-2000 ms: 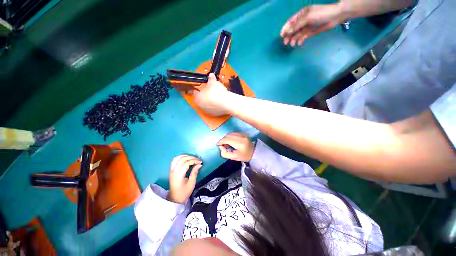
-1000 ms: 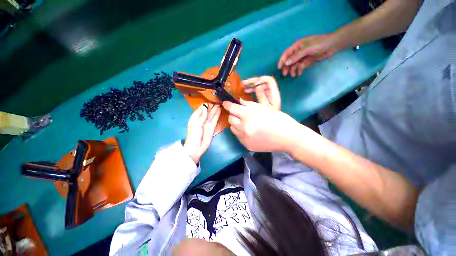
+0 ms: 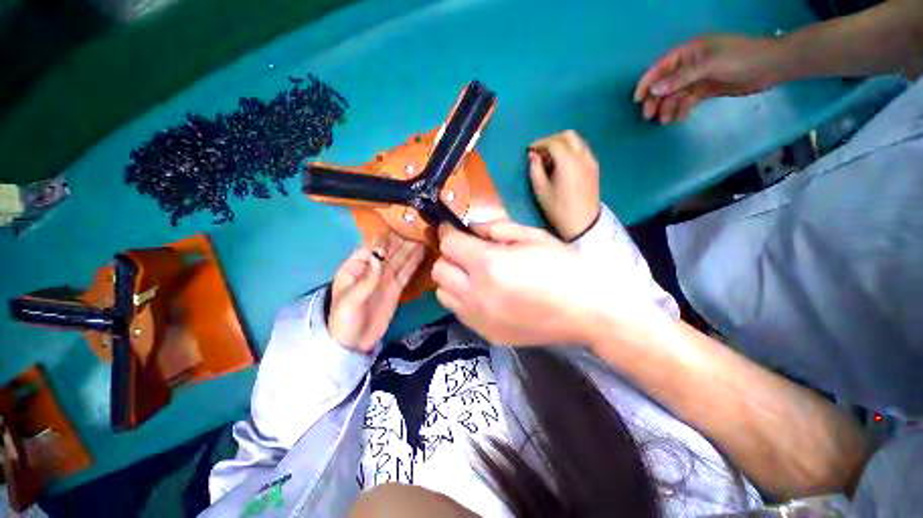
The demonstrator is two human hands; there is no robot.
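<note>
The black three-leg assembly point(image 3: 425, 190) lies on an orange jig point(image 3: 478, 187) in front of me; its near leg is partly hidden by a co-worker's hand point(image 3: 511, 278), whose fingers touch it. My left hand point(image 3: 366, 298) is beside the jig's near left edge, palm partly up, with a small black part point(image 3: 378, 255) at its fingertips. My right hand point(image 3: 569, 184) is right of the jig, off it, fingers curled; whether it holds something is unclear.
A pile of small black parts point(image 3: 238, 147) lies at the far left on the teal bench. A neighbouring jig point(image 3: 207, 314) with a black Y stands left, another orange jig point(image 3: 61, 425) beyond. The co-worker's other hand point(image 3: 708, 76) hovers at the right.
My right hand has moved away from the jig to the right. My left hand has drawn back slightly. The co-worker's near hand was on the jig and remains at the near leg.
</note>
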